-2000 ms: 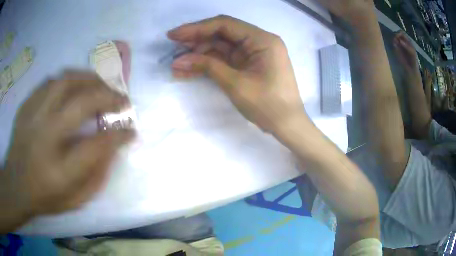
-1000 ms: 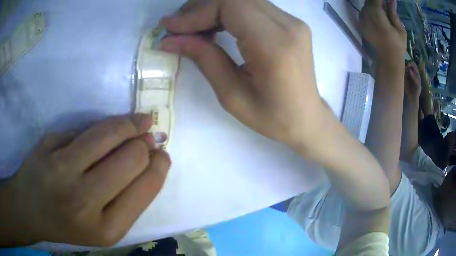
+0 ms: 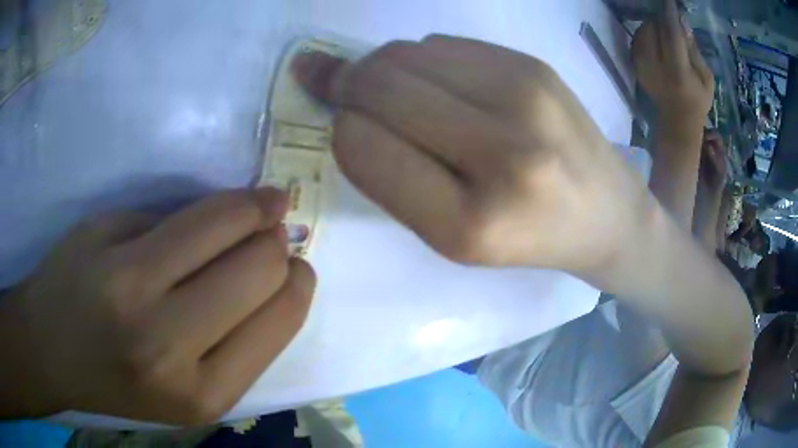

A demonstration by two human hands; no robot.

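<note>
A long, narrow cream plastic shell (image 3: 297, 162) with ribs and slots lies on the white table, its length running away from me. My left hand (image 3: 192, 302) pinches its near end between thumb and fingers. My right hand (image 3: 490, 157) is over its far end, fingers curled, with a fingertip pressed on the inside of the shell. Whether a small piece is under that fingertip is hidden. The pink-red fixture is not clearly visible.
More cream shells (image 3: 54, 39) lie at the far left. A flat grey strip (image 3: 609, 63) lies near the table's far right edge. Another person's arm (image 3: 672, 131) and light shirt (image 3: 542, 372) are at the right. Blue floor (image 3: 420, 409) shows below the table's near edge.
My left hand has come to hold the shell's near end. My right hand has moved from above the table to the shell's far end, its fingertips turning from a pinch to a press.
</note>
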